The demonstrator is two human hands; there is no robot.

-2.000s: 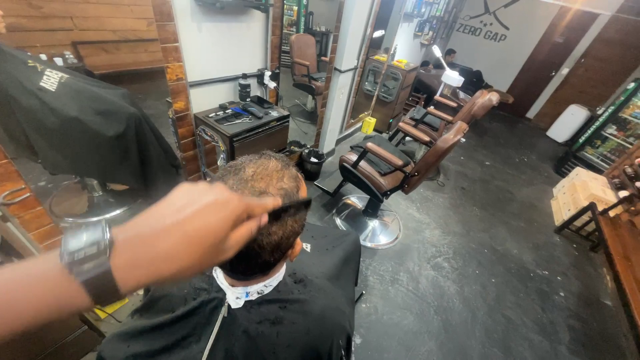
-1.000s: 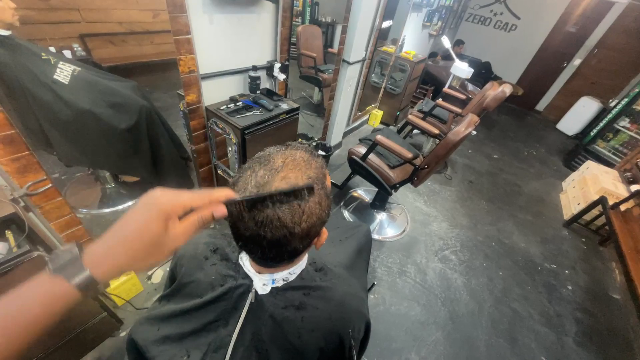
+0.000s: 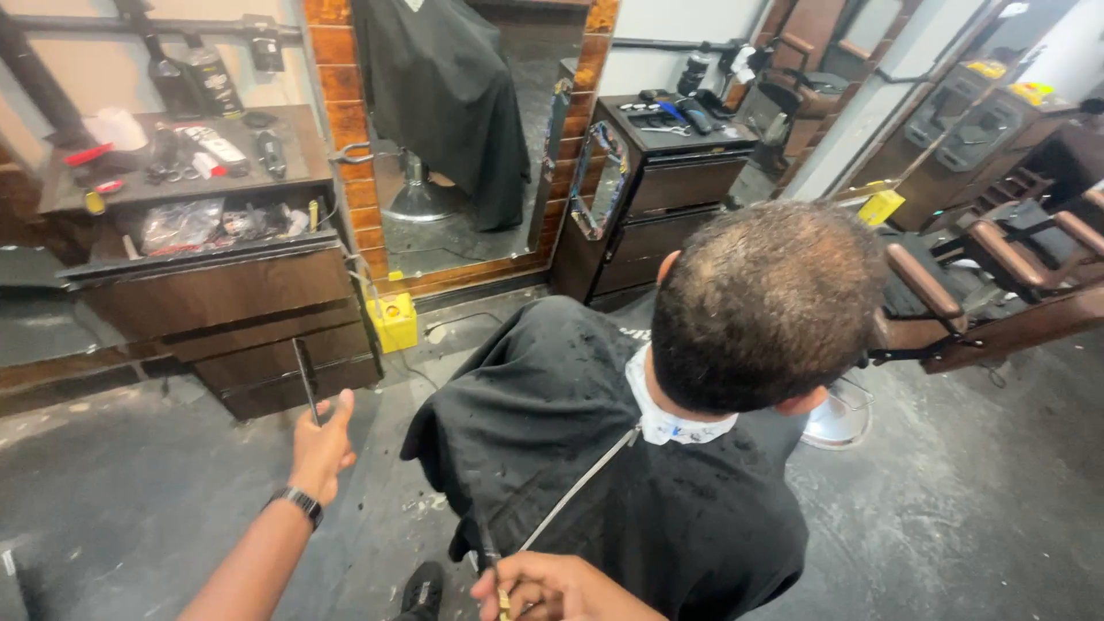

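Note:
My left hand [image 3: 323, 450], with a black watch on its wrist, holds a dark comb [image 3: 305, 381] upright, away from the seated person. Low in the view, my right hand [image 3: 552, 586] has its fingers around what look like haircutting scissors [image 3: 493, 561]; the blades are blurred against the dark cape. The seated person's head [image 3: 763, 306] has short dark hair, thinner on top, and neither hand touches it. A white neck strip [image 3: 677, 423] circles the neck. The black barber cape [image 3: 595, 483] covers the body, with loose hair clippings on it.
An open drawer [image 3: 216, 246] of a wooden cabinet holds plastic-wrapped items at left. Beyond the person, another cabinet [image 3: 681, 142] carries clippers and tools. A yellow box [image 3: 394, 323] sits on the floor by the mirror [image 3: 448, 129]. Brown barber chairs [image 3: 1009, 250] stand at right.
The left hand and comb have moved away from the hair, to the left of the person. My right hand with the scissors has come into view. The view has turned left.

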